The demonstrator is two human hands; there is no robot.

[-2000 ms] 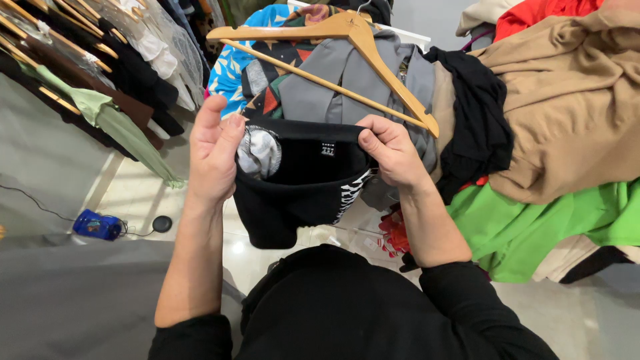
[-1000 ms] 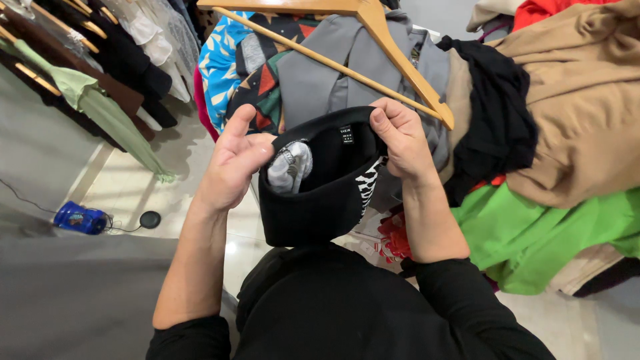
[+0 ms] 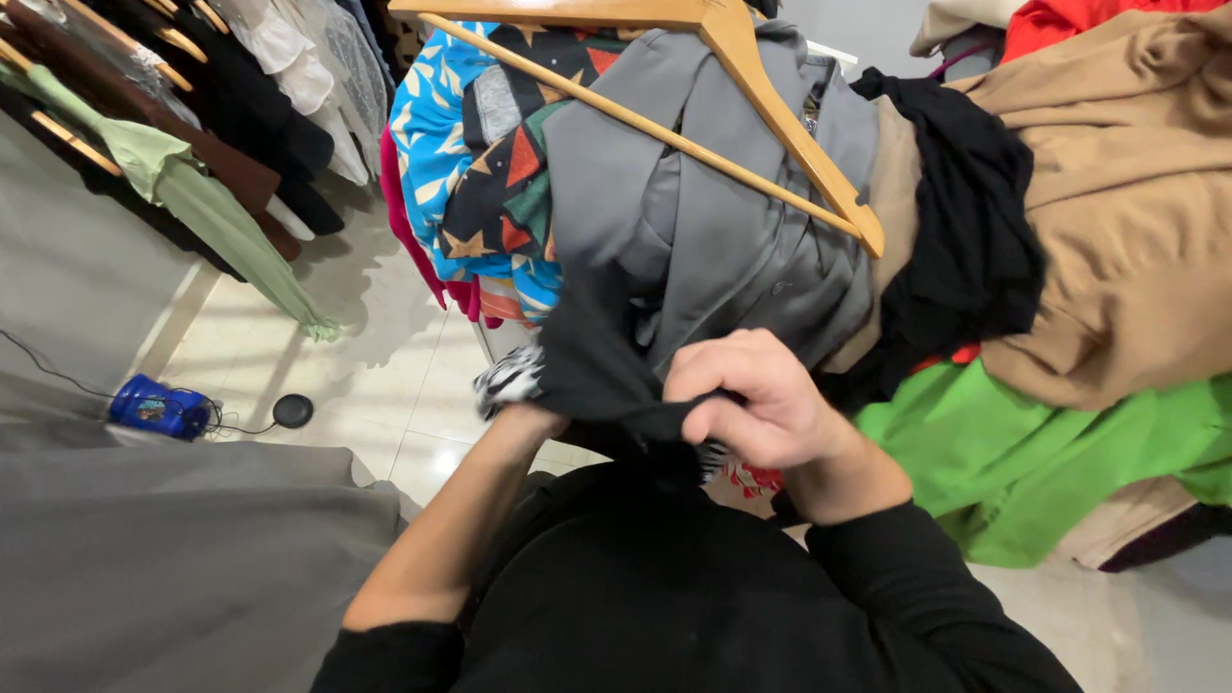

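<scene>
A black garment with black-and-white patterned parts hangs in front of my chest, blurred in places. My right hand is closed on its edge. Of my left hand only the wrist side shows; the fingers are hidden in or behind the black cloth, so their hold cannot be seen. Just beyond the garment, a wooden clothes hanger with a crossbar lies on a grey garment at the top of the clothes pile.
Piled clothes include a blue patterned garment, a black cloth, a tan garment and a green one. Hung clothes stand at upper left, among them a light green garment. A blue object with a cable lies on the tiled floor.
Both hands earlier held the black garment's opening spread apart. Now my left hand is hidden by the cloth, the opening is no longer spread, and the patterned part shows at the left.
</scene>
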